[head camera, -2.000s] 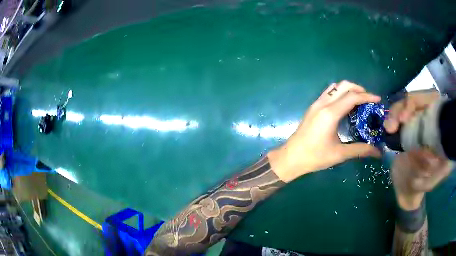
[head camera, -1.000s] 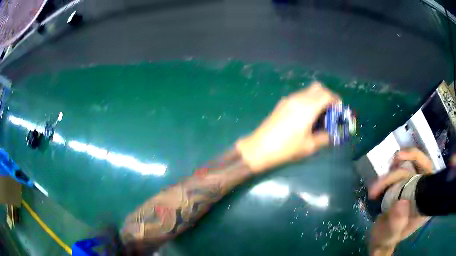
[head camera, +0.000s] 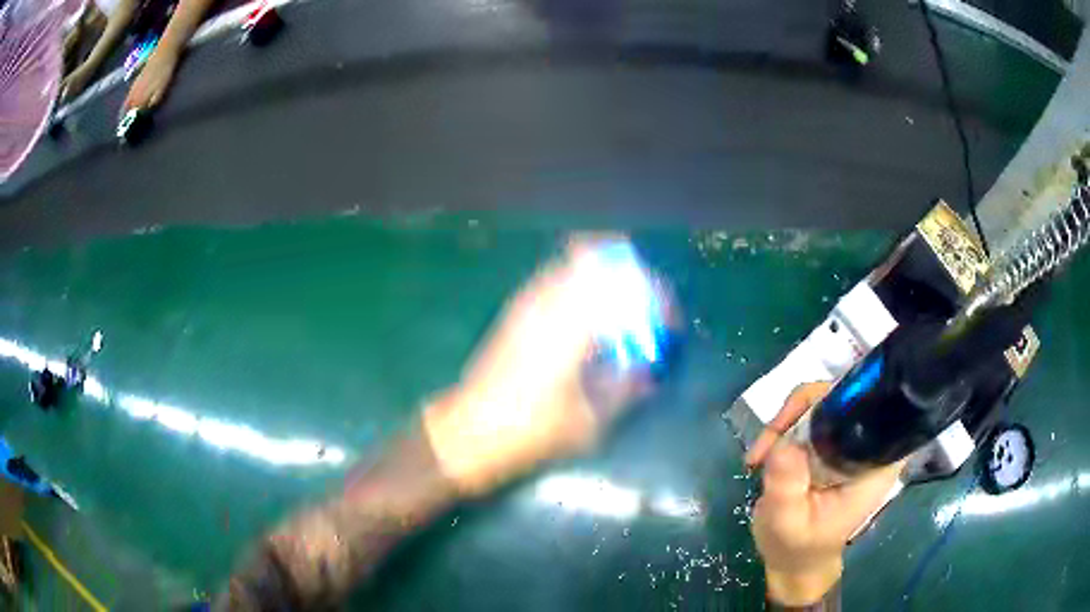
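My left hand (head camera: 526, 371), blurred, holds a small unit with a bright blue circuit board (head camera: 640, 320) above the green worktop (head camera: 275, 293). The board looks washed out by glare. My right hand (head camera: 803, 508) is closed around the lower end of the black power screwdriver (head camera: 891, 401), which hangs on a silvery coiled spring (head camera: 1040, 251). The screwdriver is tilted over the white and grey screw feeder (head camera: 813, 356); its tip is hidden by the hand.
A dark belt-like strip (head camera: 478, 132) runs along the far side, with a black unit (head camera: 851, 42) on it. Another person's hand (head camera: 149, 84) is at the upper left. A round black-rimmed part (head camera: 1006, 458) lies right; a small black unit (head camera: 48, 386) lies left. Bright specks lie near the feeder.
My left hand and the blue-topped unit have moved left, away from the screwdriver. My right hand with the screwdriver is now over the feeder. The view has shifted, showing more of the strip.
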